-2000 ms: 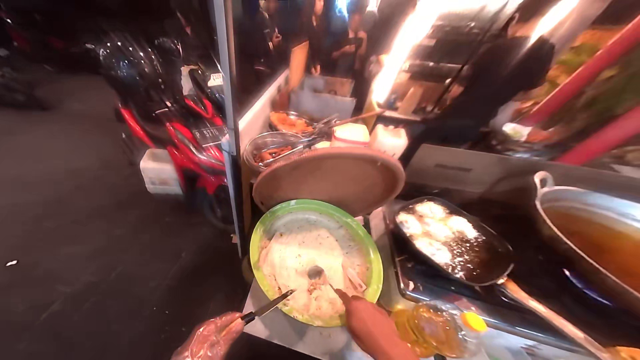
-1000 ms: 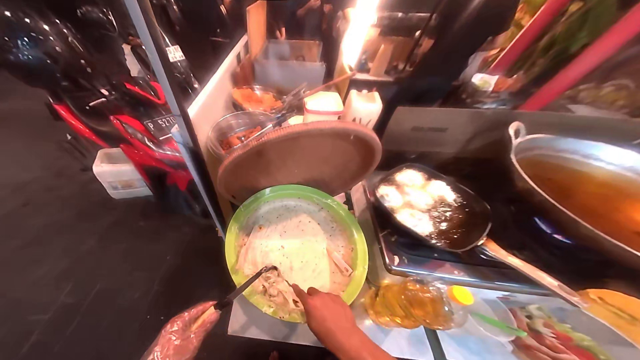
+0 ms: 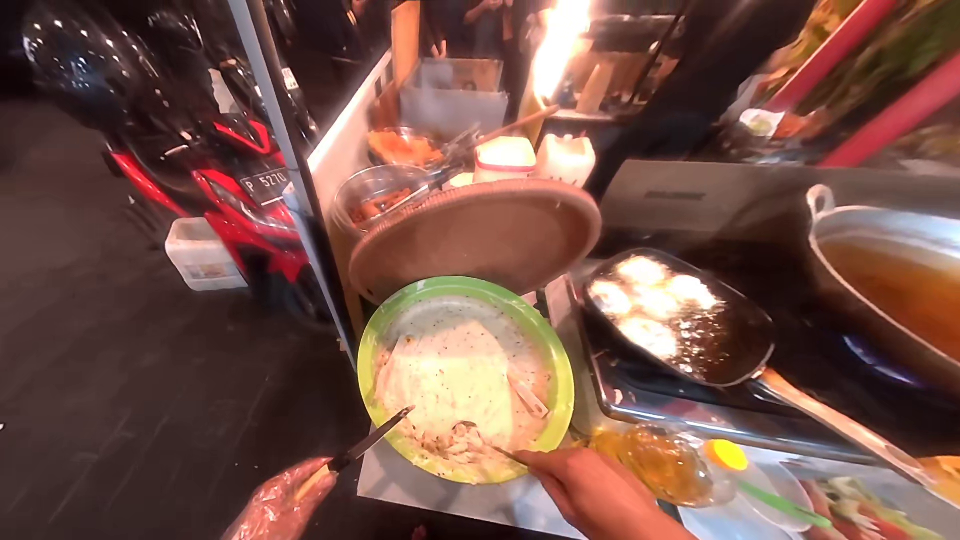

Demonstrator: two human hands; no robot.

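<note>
My left hand [image 3: 289,499], in a clear plastic glove, is closed around the light handle of a dark-tipped utensil [image 3: 373,437], whose tip is over the near-left rim of a green basin [image 3: 566,375]. The basin holds pale, speckled batter [image 3: 450,375] with pieces in it. My bare right hand [image 3: 589,484] grips a thin metal spoon; its bowl sits among the pieces at the near side. Another light handle [image 3: 529,396] rests in the batter at the right. Pale pieces [image 3: 645,300] bubble in dark oil in a frying pan [image 3: 761,330] right of the basin.
A brown round tray [image 3: 480,232] leans behind the basin, before bowls of food [image 3: 382,199]. A large pot [image 3: 840,281] stands above a blue flame at right. An oil bottle [image 3: 667,465] lies near my right hand. The pan's wooden handle [image 3: 840,420] juts forward. A pole and red motorcycle are at left.
Over the last second, the spoon in my right hand has moved rightward through the near side of the batter. The dark-tipped utensil has come away from the pieces to the rim.
</note>
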